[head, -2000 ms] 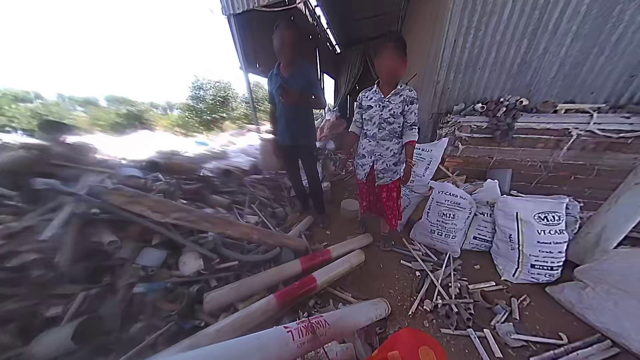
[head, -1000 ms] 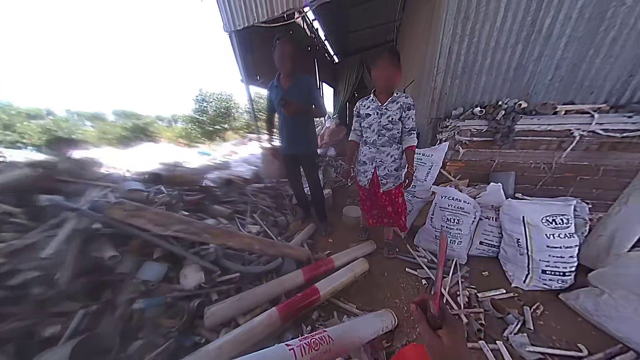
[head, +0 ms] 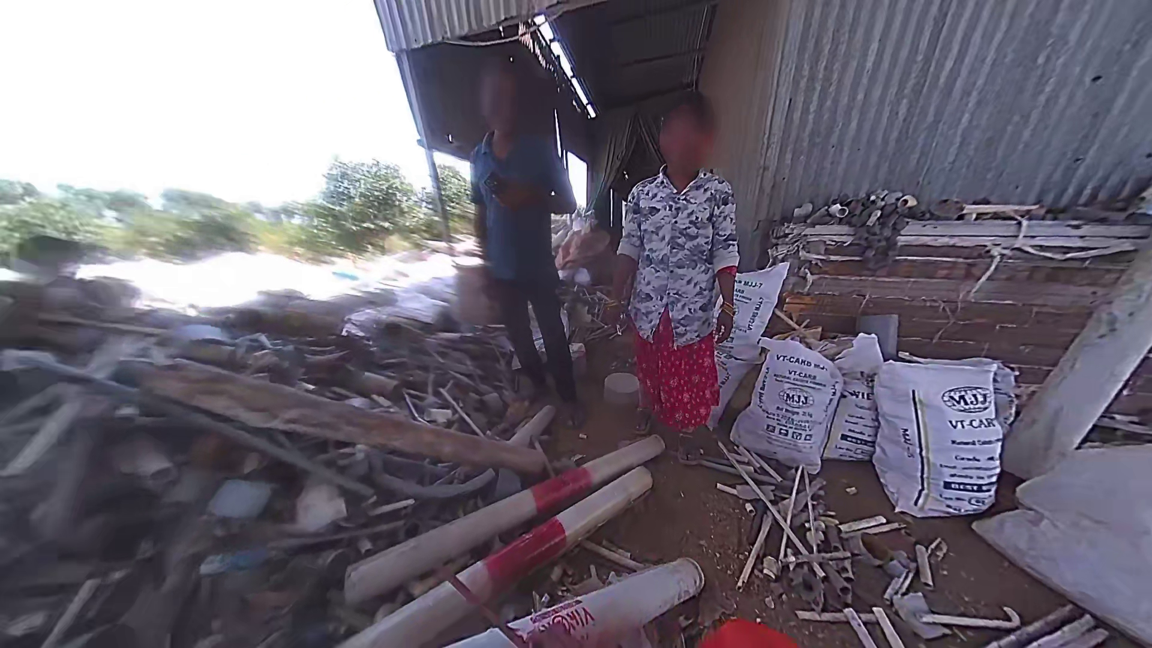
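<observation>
Neither my left hand nor my right hand can be made out. A thin, blurred reddish-brown streak (head: 477,601) crosses the pipes low in the view; its kind cannot be told. Near the bottom edge lies a large whitish plastic pipe (head: 612,598) with red writing. Beyond it, two long whitish pipes (head: 504,522) (head: 517,562) with red bands lie side by side on the scrap. A bright red-orange rounded thing (head: 747,634) shows at the bottom edge, mostly cut off.
Mixed pipe scrap (head: 225,513) and a long wooden beam (head: 342,418) spread over the left. Two people (head: 526,216) (head: 679,261) stand ahead. Printed white sacks (head: 940,436) stand right, before a brick wall (head: 936,315); short pipe pieces (head: 810,549) litter the ground.
A hand holding a narrow reddish tool upright came into view at the lower right one second ago. It no longer shows there, and a blurred streak now crosses the pipes.
</observation>
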